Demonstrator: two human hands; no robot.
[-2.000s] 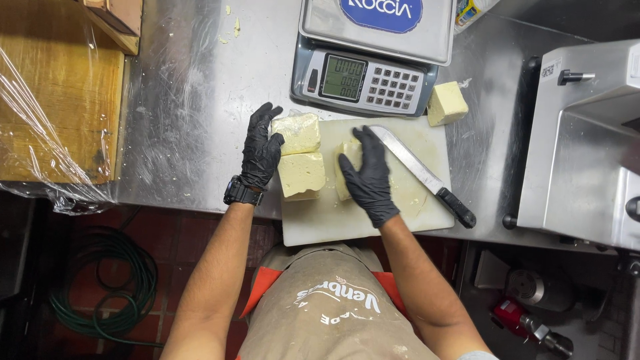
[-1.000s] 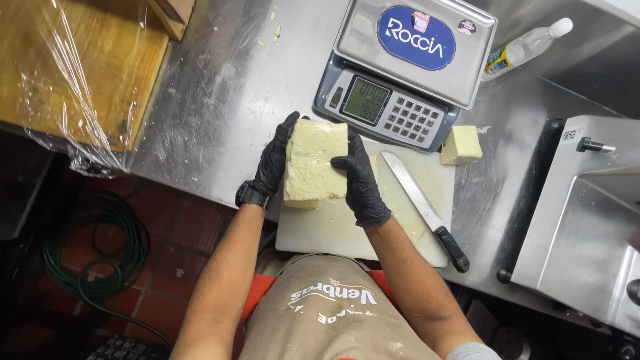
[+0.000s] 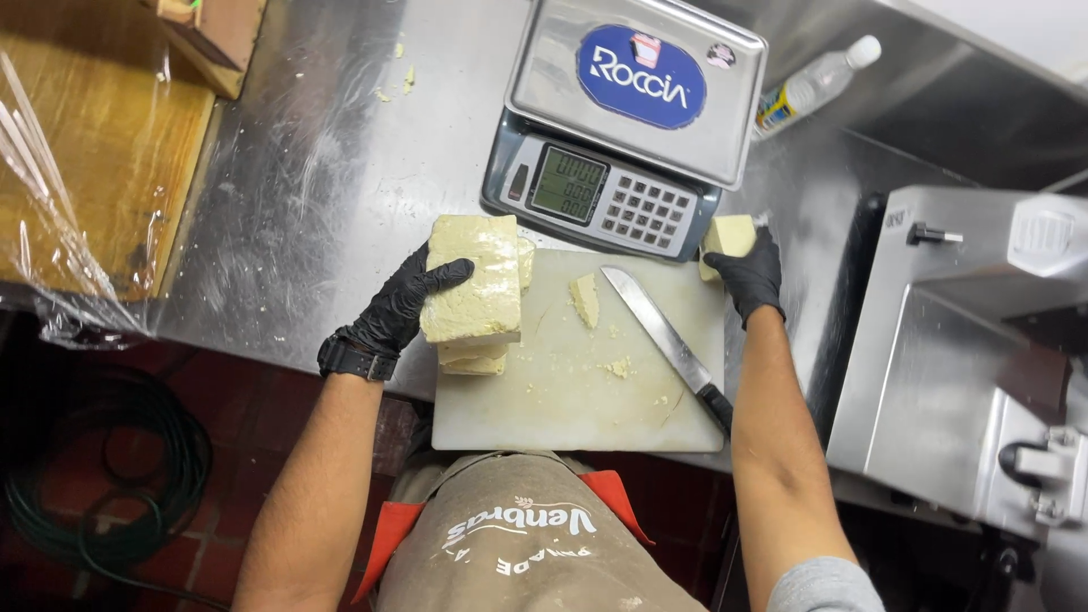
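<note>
My left hand (image 3: 399,297), in a black glove, grips the left side of a large pale-yellow block of cheese (image 3: 473,280), thumb on top. Other pieces of the cheese (image 3: 476,361) show beneath it, at the left part of the white cutting board (image 3: 586,416). My right hand (image 3: 750,270), gloved too, holds a smaller cheese block (image 3: 731,236) beside the scale's lower right corner. On the board lie a thin cheese slice (image 3: 585,300), crumbs (image 3: 617,367) and a knife (image 3: 659,327) with a black handle, its tip pointing to the upper left.
A Roccia digital scale (image 3: 629,200) stands behind the board. Beyond it lies a clear plastic bottle (image 3: 816,85). At right is a stainless-steel machine (image 3: 952,340). Plastic film (image 3: 68,229) covers part of a wooden surface (image 3: 102,153) at left. A coiled hose (image 3: 110,476) lies on the floor.
My right hand has left the large block and moved right to the small cheese block, which it now holds. My left hand stays on the large block. The slice on the board has come into sight.
</note>
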